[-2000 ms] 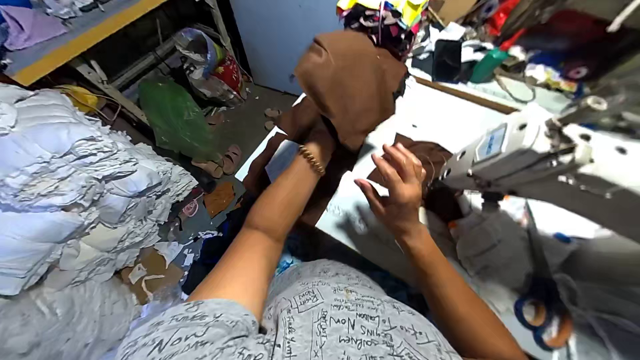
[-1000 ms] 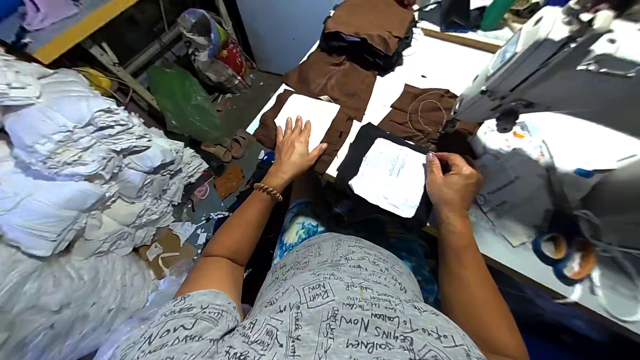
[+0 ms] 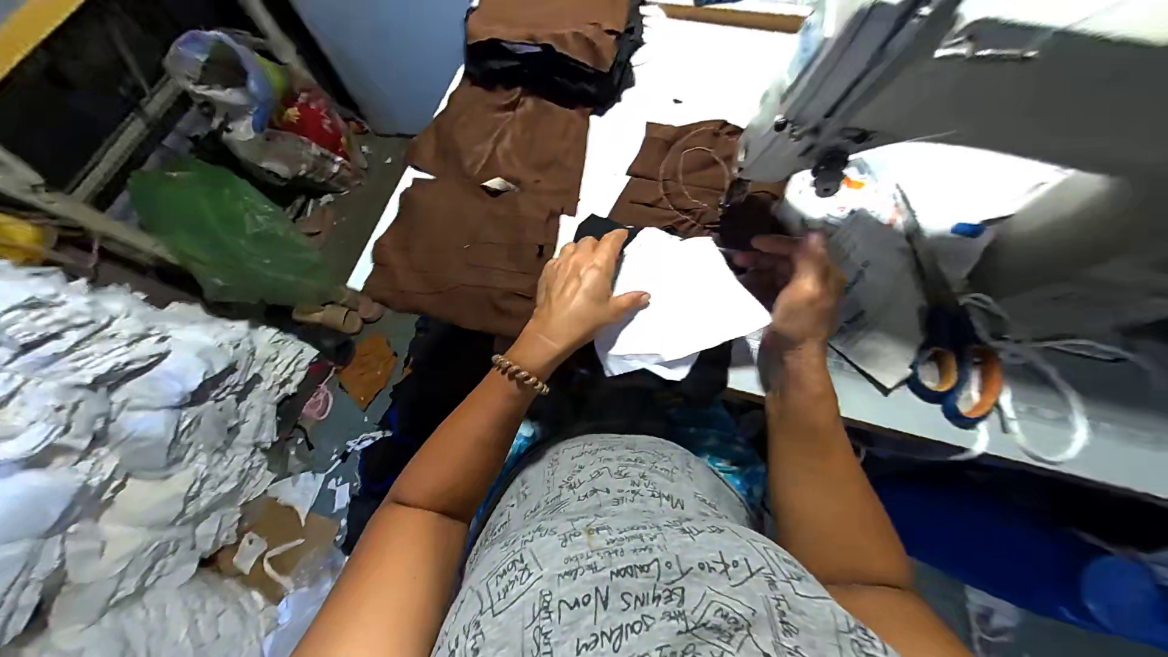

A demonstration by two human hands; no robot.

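My left hand [image 3: 584, 290] lies on the left edge of a white sheet [image 3: 680, 297], thumb on top of it, with dark cloth [image 3: 595, 228] under its fingertips. The sheet rests over black fabric at the table's front edge. To its right, my right hand [image 3: 803, 283] is blurred, fingers pointing toward the sewing machine's needle area; whether it grips anything cannot be told. Brown fabric pieces [image 3: 465, 251] lie left of the sheet. Another brown piece [image 3: 684, 173] with loose thread on it lies behind the sheet, beside the sewing machine [image 3: 849, 100].
Scissors with blue and orange handles [image 3: 954, 374] lie at the right, among white cords. A stack of brown and black cloth [image 3: 557, 41] stands at the back. White fabric piles [image 3: 119, 438] fill the left side. A green plastic bag [image 3: 228, 233] lies on the floor.
My left hand has moved right, off the brown fabric and onto the white sheet. The white piece that lay on the brown fabric there is gone from it. My right hand has moved toward the machine.
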